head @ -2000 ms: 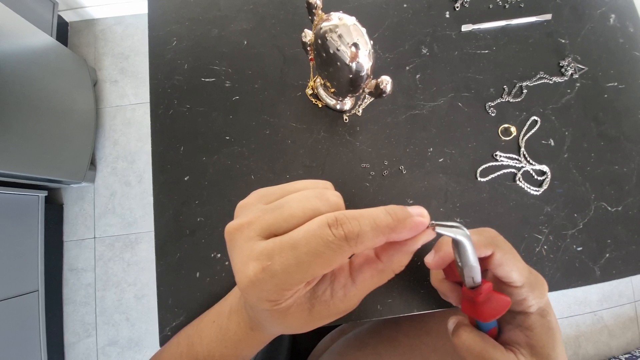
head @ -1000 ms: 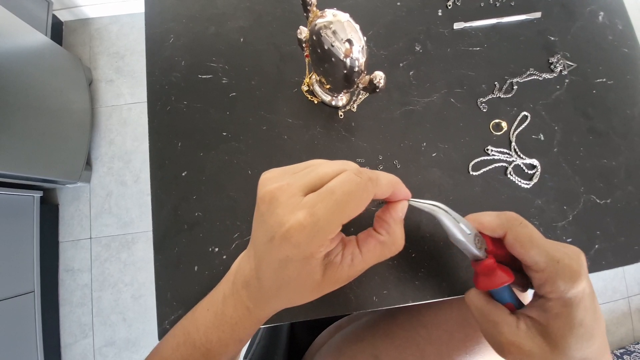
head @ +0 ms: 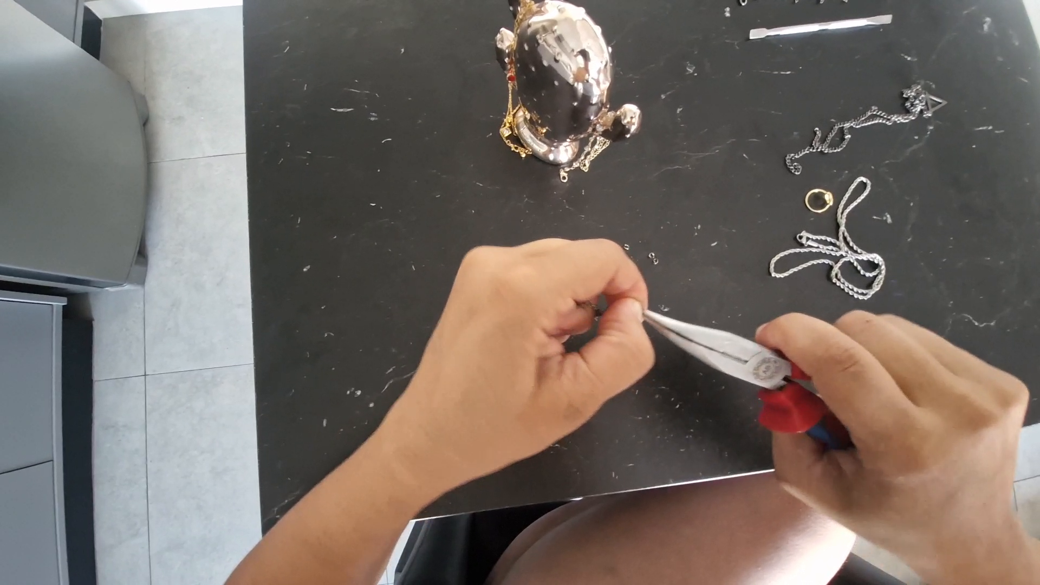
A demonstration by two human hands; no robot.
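Thumb and forefinger of my left hand (head: 552, 341) are pinched together, at the tips of long-nose pliers (head: 715, 345); whatever small piece lies between them is hidden by the fingers. My right hand (head: 902, 422) is closed round the red and blue handles of the pliers, whose jaws point left and look nearly closed. Just beyond the left fingertips, a few tiny metal links (head: 652, 258) lie on the black table.
A shiny metallic figurine (head: 565, 77) draped with gold chains stands at the back. At the right lie a silver rope chain (head: 849, 252), a gold ring (head: 818, 201), a darker chain with a triangular pendant (head: 853, 126) and a flat metal tool (head: 821, 27). The black table's (head: 366, 244) front edge is near my lap.
The pliers have turned from pointing steeply upward with a bent tip to lying more level, pointing left. Both hands stay together at the pliers' tips.
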